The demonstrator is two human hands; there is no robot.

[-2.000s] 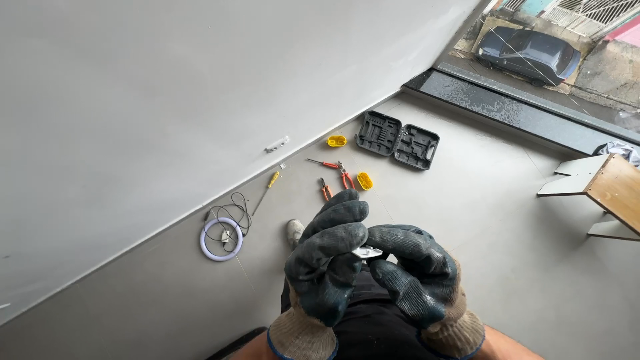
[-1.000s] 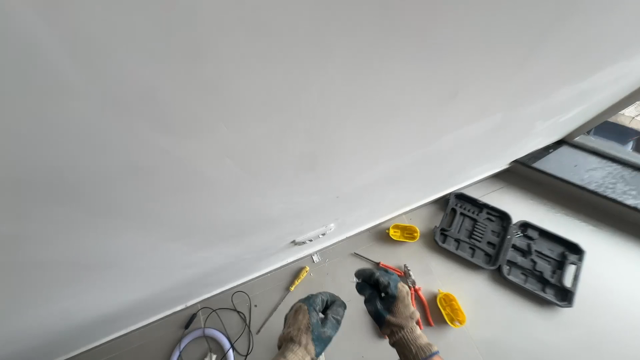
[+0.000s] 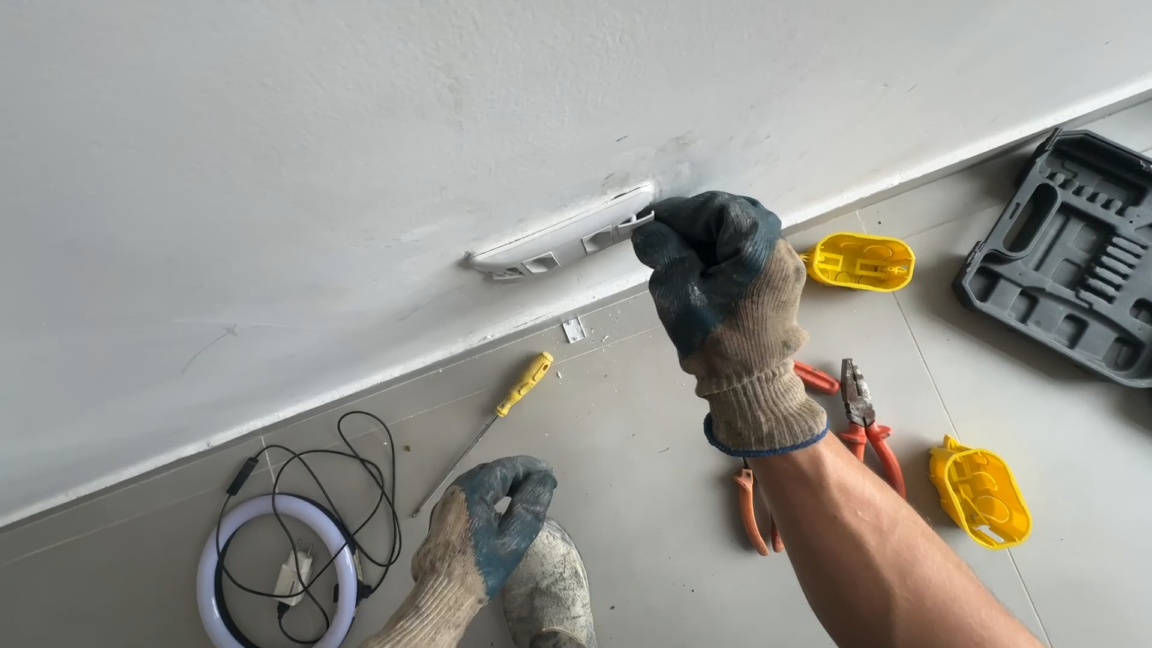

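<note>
A white outlet plate [image 3: 567,238] with rectangular openings is mounted low on the wall. My right hand [image 3: 715,270], in a dark-coated knit glove, is at the plate's right end, its thumb and forefinger pinched on a small white piece [image 3: 639,220]. My left hand [image 3: 513,517], gloved the same way, hangs lower over the floor with its fingertips curled together; whether it holds something small cannot be told. Just left of it lies a screwdriver [image 3: 522,387] with a yellow handle. A small white plate with holes [image 3: 573,330] lies on the floor by the wall.
Yellow electrical boxes [image 3: 862,262] [image 3: 981,495] lie to the right, near red-handled combination pliers [image 3: 859,405] and another orange-handled tool [image 3: 747,508]. A black tool case [image 3: 1071,261] sits at the far right. A ring light [image 3: 211,576] with tangled black cable lies lower left, and a shoe [image 3: 551,585] below.
My hands were together in front of my body two seconds ago; now they are apart, my right hand up at the wall plate. The view has moved much closer to the wall.
</note>
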